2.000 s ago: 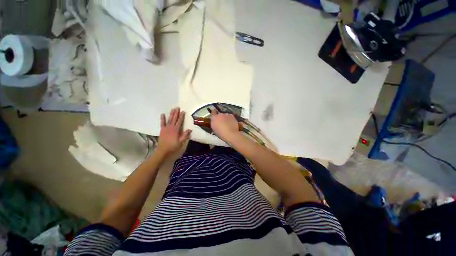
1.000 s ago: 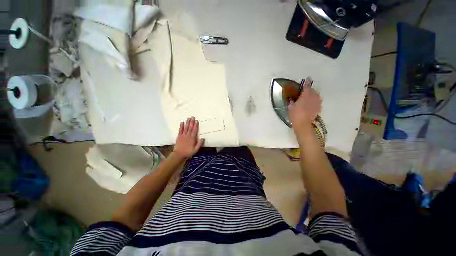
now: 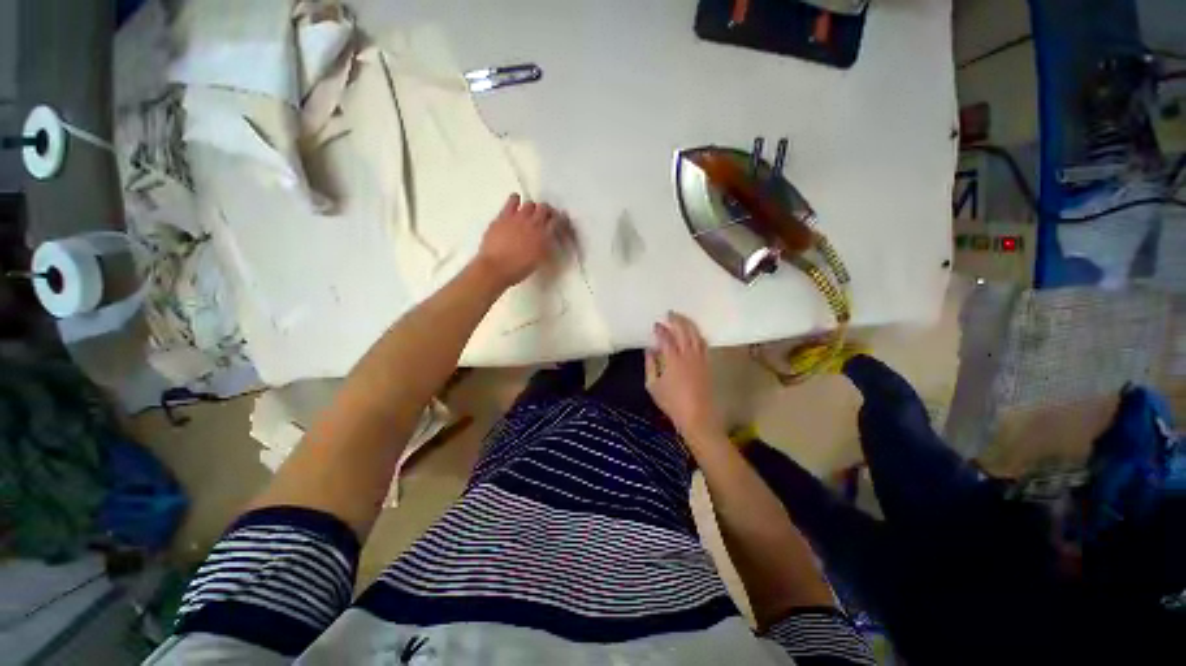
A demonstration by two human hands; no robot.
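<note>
A cream garment panel (image 3: 449,169) lies on the pale padded pressing table (image 3: 637,156), its near end by the front edge. My left hand (image 3: 523,239) is on or just over the panel's right side, slightly blurred; whether its fingers pinch the cloth cannot be told. My right hand (image 3: 678,368) is at the table's front edge, right of the panel, fingers a little bent, with nothing seen in it. The steam iron (image 3: 741,208) with its brown-orange handle stands on the table to the right, let go, its yellowish hose (image 3: 832,297) running off the front edge.
Thread snips (image 3: 503,77) lie beyond the panel. A black iron rest (image 3: 780,26) is at the far right. Loose cream and white pieces (image 3: 247,130) lie at the left. White tape rolls (image 3: 68,277) hang at the far left. A person's dark-clothed leg (image 3: 897,416) is at the right.
The right hand has let go of the iron, now at the right, and moved back to the front edge. The left hand has moved farther up the panel.
</note>
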